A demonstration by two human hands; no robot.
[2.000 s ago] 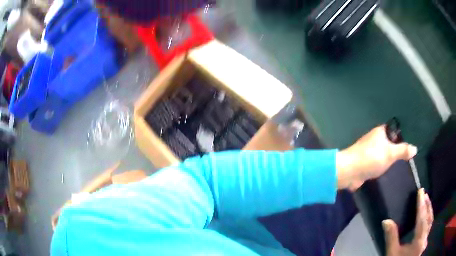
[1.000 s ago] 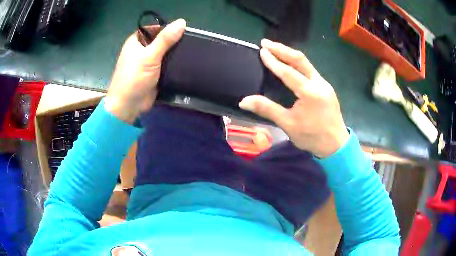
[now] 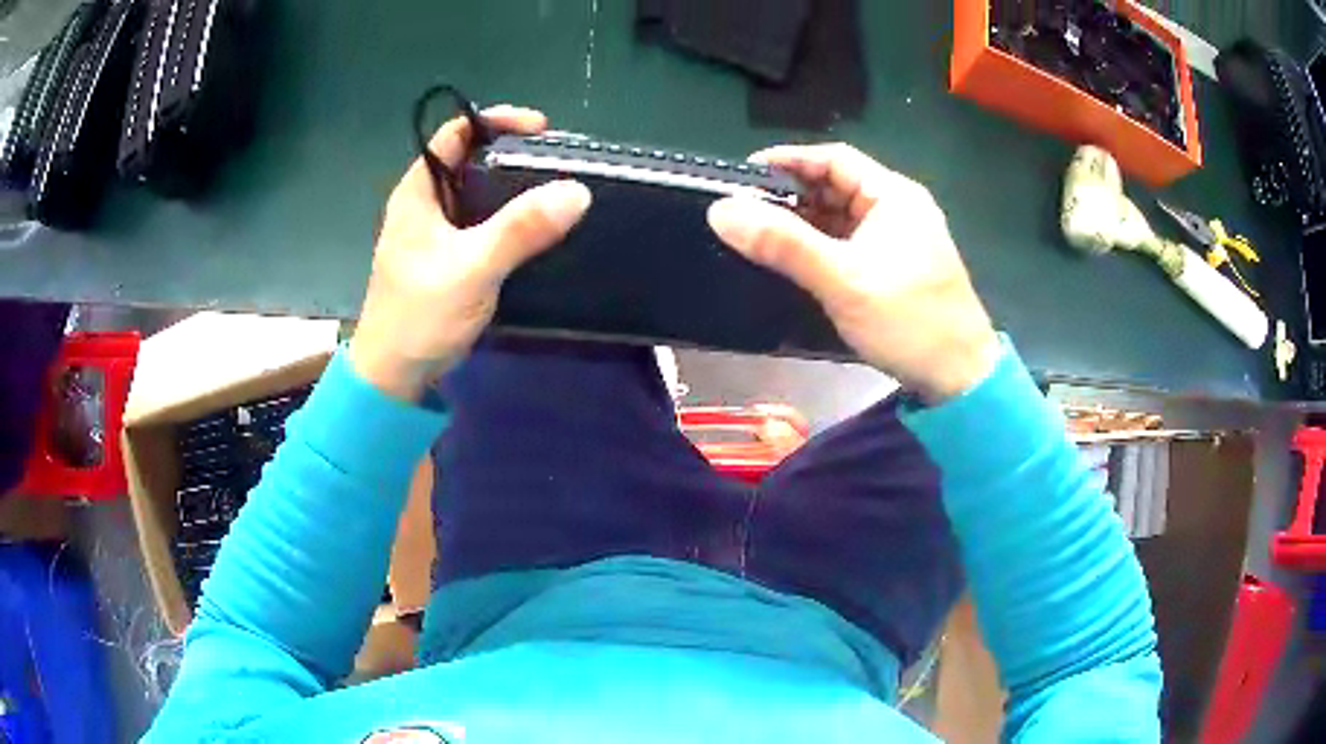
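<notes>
A black device unit point(image 3: 662, 269) is held above the bench's front edge, in front of my lap. Its plain dark face is towards me, and its slotted edge with a pale strip shows along the top. My left hand point(image 3: 473, 247) holds its left end, thumb on the face and fingers behind. A thin black cord loop point(image 3: 441, 131) stands at that hand. My right hand point(image 3: 858, 262) holds the right end, thumb near the pale strip and fingers behind. The unit's back is hidden.
Black units point(image 3: 182, 80) stand at bench left. Black sheets point(image 3: 749, 37) lie at centre back. At right are an orange parts box point(image 3: 1069, 105), a mallet point(image 3: 1163, 247), yellow-handled pliers point(image 3: 1229, 250) and more black units point(image 3: 1287, 160). Open cartons point(image 3: 233, 356) flank my knees.
My hands and the unit have swung from the far right to front centre. Since one second ago the unit has tilted, showing its slotted top edge. Both hands still hold it.
</notes>
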